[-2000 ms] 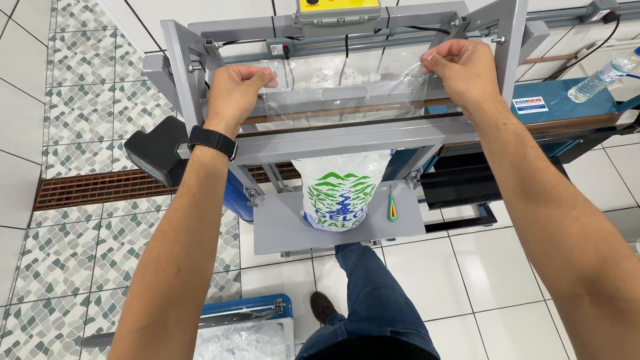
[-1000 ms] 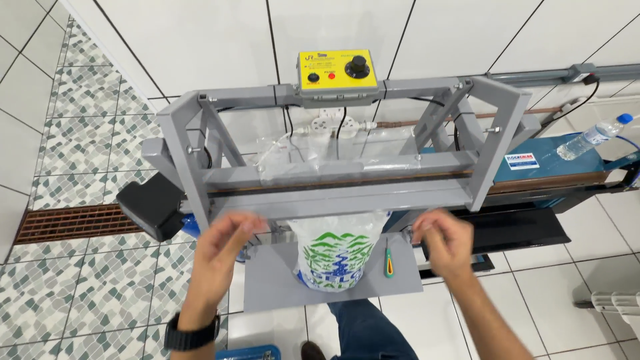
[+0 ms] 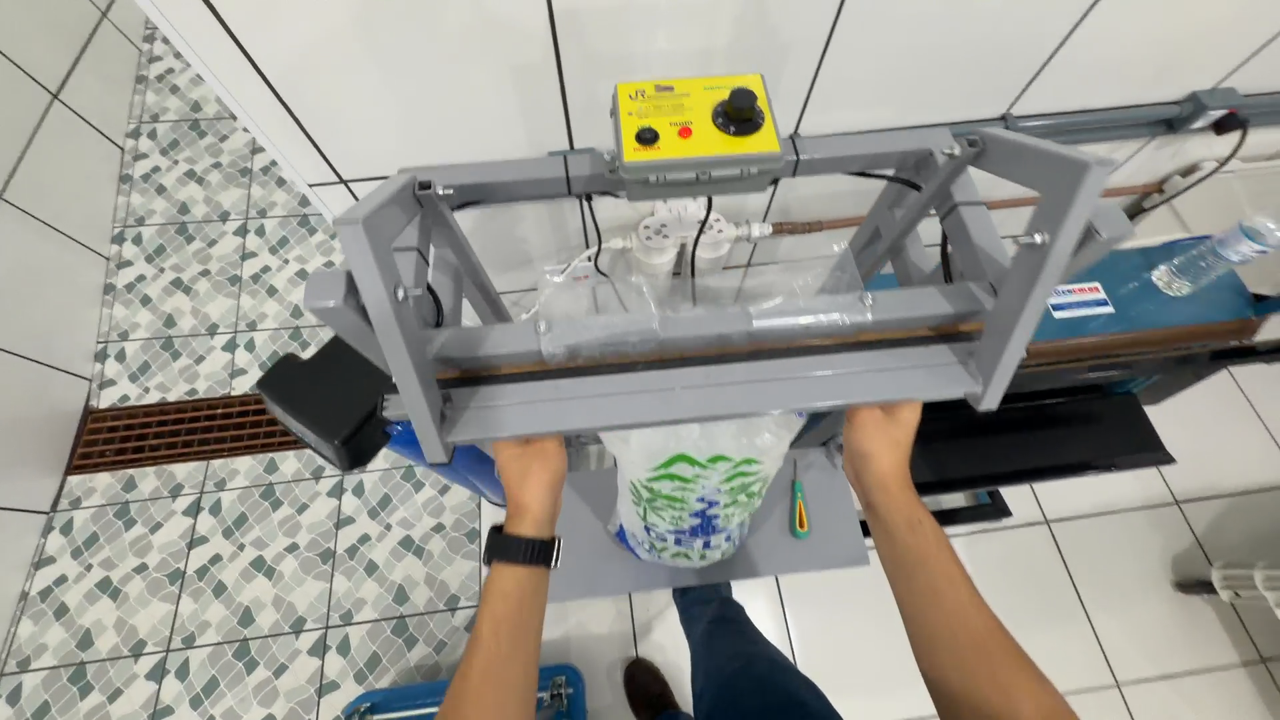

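Note:
A printed plastic bag [image 3: 700, 495] with bulky contents stands on the grey metal shelf [image 3: 610, 560] of a bag sealer. Its clear top comes up behind the sealer's grey front bar [image 3: 700, 400] and lies over the rear bar. My left hand [image 3: 532, 475] is under the front bar, left of the bag, its fingers hidden beneath the metal. Right of the bag, my right hand [image 3: 882, 445] reaches under the same bar, fingertips also hidden. Whether either hand grips is not visible. A small screwdriver-like tool [image 3: 799, 510] with a green and orange handle lies on the shelf near my right hand.
A yellow control box [image 3: 697, 125] with a black knob sits on the top frame. A black pedal-like part [image 3: 330, 400] juts out at left. At right, a water bottle [image 3: 1210, 260] lies on a blue-topped bench. A blue-rimmed container [image 3: 570, 690] is low in front.
Both hands were at the bag's clear top, then came down in front of the sealer. Now they are under its front bar. The view has shifted.

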